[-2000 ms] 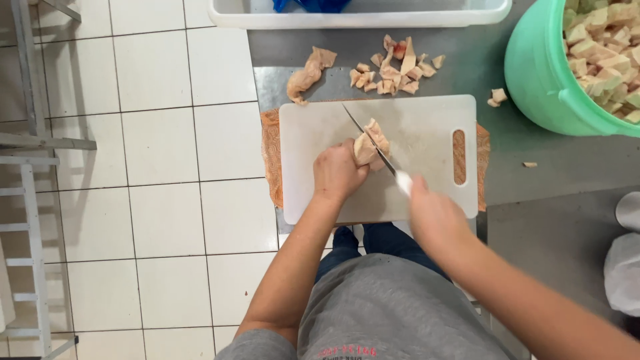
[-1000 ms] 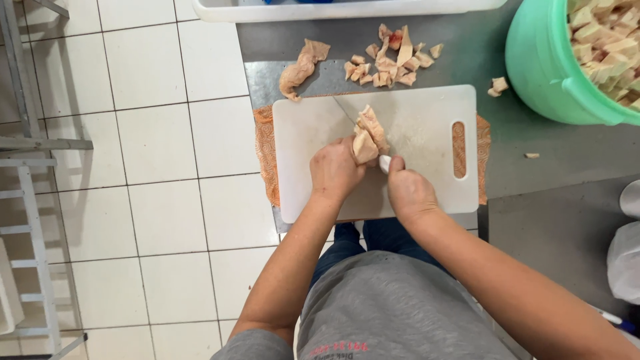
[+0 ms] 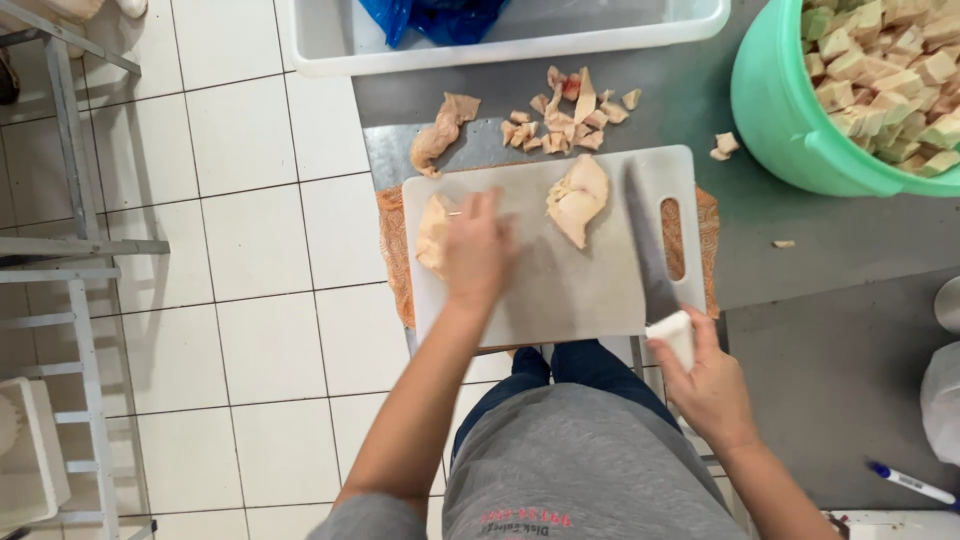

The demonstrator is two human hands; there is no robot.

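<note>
A white cutting board [image 3: 540,300] lies on an orange patterned cloth [image 3: 397,247]. My left hand [image 3: 480,244], blurred, is over the board's left part, beside a pale piece of meat [image 3: 432,236] that it partly covers; its fingers look spread, and whether they touch the meat is unclear. Another piece of meat [image 3: 582,196] lies right of the board's middle. My right hand [image 3: 709,382] holds a knife by its white handle [image 3: 675,337], at the board's lower right corner. The blade [image 3: 646,240] points away from me over the board, left of the handle slot.
Beyond the board lie a strip of meat or skin [image 3: 444,133] and several small scraps [image 3: 574,112]. A white tray [image 3: 510,56] with blue plastic stands behind them. A green bucket [image 3: 772,112] of cubed meat is at the upper right, a marker [image 3: 911,482] at the lower right.
The meat that was under my hands at the board's middle is now in two separate pieces. My left hand has moved left, and my right hand has moved right with the knife.
</note>
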